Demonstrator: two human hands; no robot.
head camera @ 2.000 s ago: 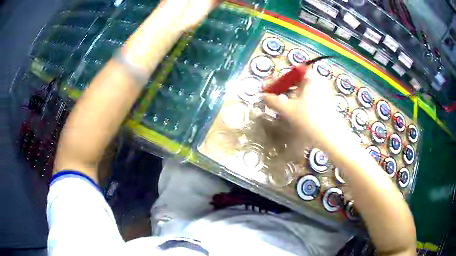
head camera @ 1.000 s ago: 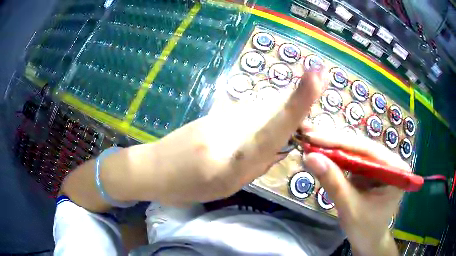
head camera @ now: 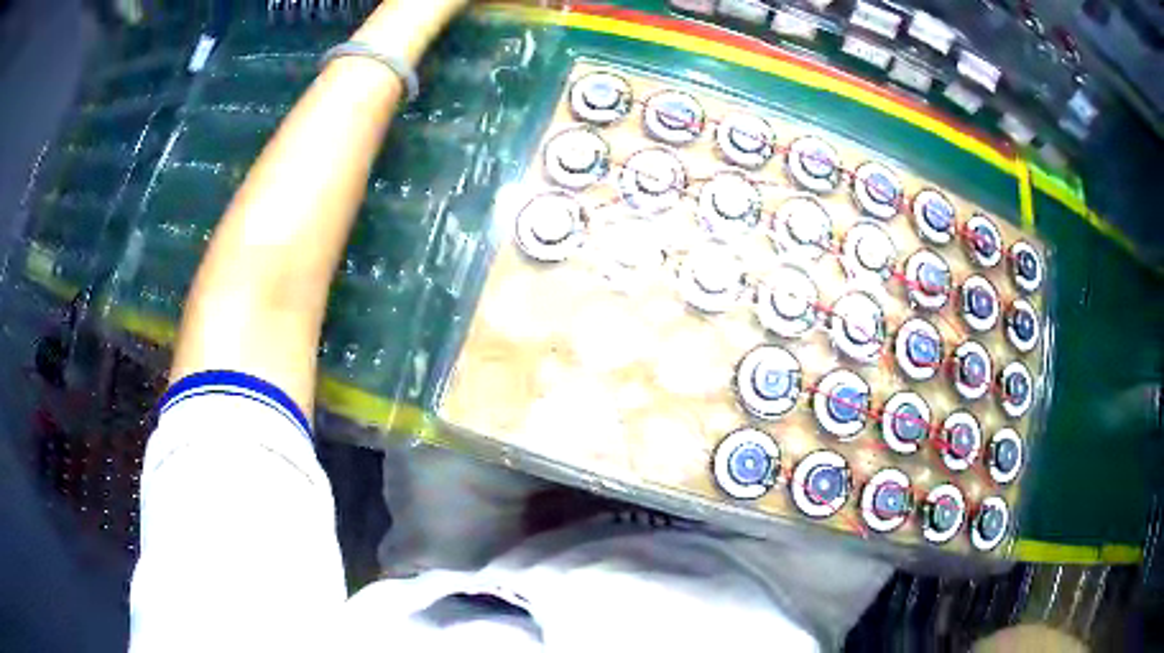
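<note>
The clear blister tray [head camera: 613, 482] lies over tan cardboard in front of me. Round wired parts, maybe speaker units [head camera: 747, 462], fill its right side and far rows; thin red wires run between them. The near left pockets hold no discs, though glare blurs that area. My left forearm reaches up across the left side, and my left hand is cut off by the top edge. A small blurred skin-toned patch, perhaps my right hand [head camera: 1037, 640], shows at the bottom right edge; its fingers and any hold are hidden. The red hand tool is not visible.
Clear slotted trays [head camera: 121, 220] lie on the green mat [head camera: 1095, 421] at left. Stacked trays with white labels [head camera: 881, 19] stand beyond the red and yellow tape at the far right. More parts trays [head camera: 96, 421] sit below bench level at lower left.
My left hand has left the tray and gone up past the top edge. My right hand and the red tool have left the tray area. The discs are now uncovered.
</note>
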